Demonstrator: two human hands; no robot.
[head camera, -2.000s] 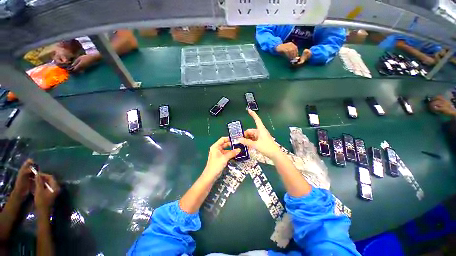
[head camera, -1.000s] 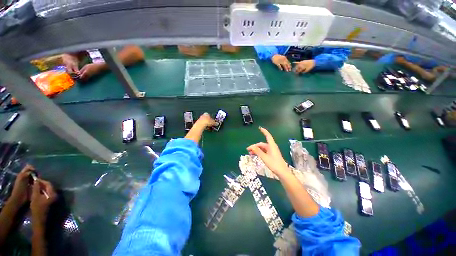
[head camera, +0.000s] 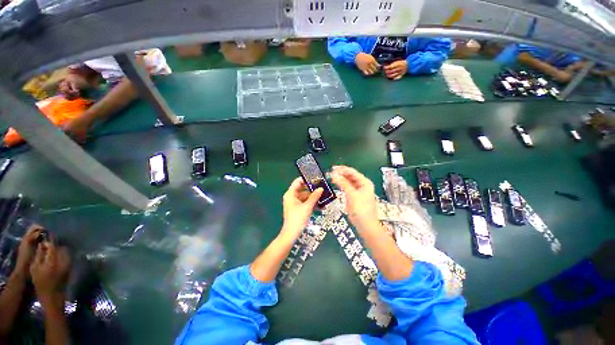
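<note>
My left hand (head camera: 299, 204) holds a black keypad phone (head camera: 311, 174) tilted, thumb on its lower face, above the near middle of the bench. My right hand (head camera: 354, 191) is just right of the phone, its thumb and forefinger pinched near the phone's edge; whether a tiny part is between the fingertips is too small to tell. Strips of adhesive parts (head camera: 353, 251) fan out on the bench below both hands. Crumpled backing paper (head camera: 410, 232) lies right of the strips, partly behind my right forearm.
Several phones lie across the bench, one straight ahead (head camera: 316, 139). More waiting phones (head camera: 480, 234) sit at right beside a single strip (head camera: 539, 226). Clear film (head camera: 195, 259) lies at left. A clear compartment tray (head camera: 293, 91) is across. A metal post (head camera: 81, 145) slants at left. Other workers' hands are around.
My left hand has come back from the phones at far centre and now holds a phone near me. My right hand has closed from a pointing pose and moved beside it. The view has shifted.
</note>
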